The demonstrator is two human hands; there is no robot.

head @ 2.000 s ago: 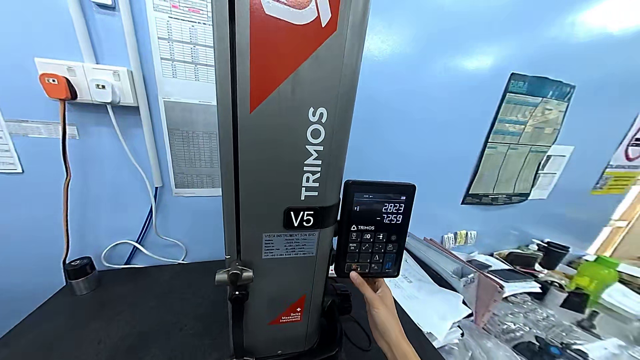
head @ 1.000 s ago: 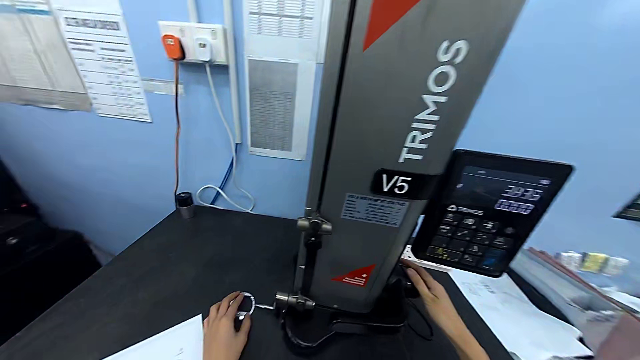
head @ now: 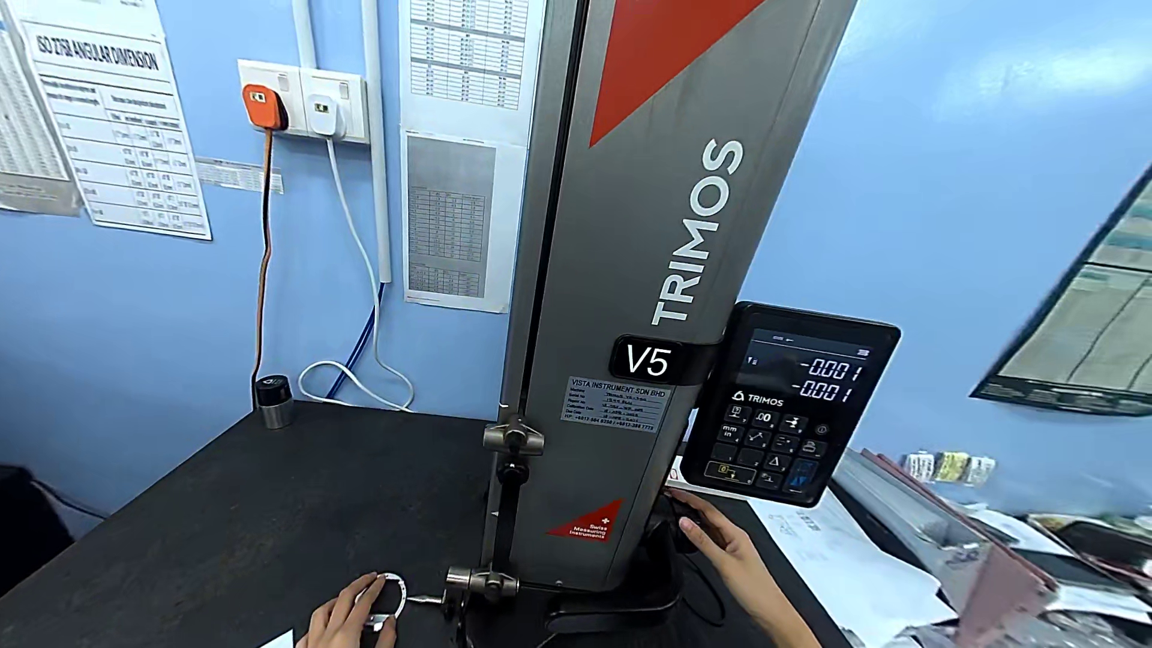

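Note:
A grey Trimos V5 height gauge (head: 621, 270) stands on a black table. My left hand (head: 346, 616) grips a silver metal ring (head: 399, 596) at the lower middle. The gauge's probe (head: 426, 599) points left at the ring's right side; whether they touch, I cannot tell. My right hand (head: 729, 558) reaches behind the column's lower right side, its fingers at a black part of the base, partly hidden. Whether these fingers close on anything is unclear. Above that hand, the display and keypad unit (head: 792, 405) is lit and shows small negative values.
The black table (head: 207, 522) meets a blue wall with sockets (head: 333, 103) and cables. A small black-topped metal cylinder (head: 274, 402) stands by the wall. Papers (head: 837, 549), a folder stack and clutter lie at right. A sheet corner shows at the bottom left.
Two seconds ago my right hand was at the keypad; it is now low behind the column. My left hand with the ring came into view. The display values have changed. The view has swung left.

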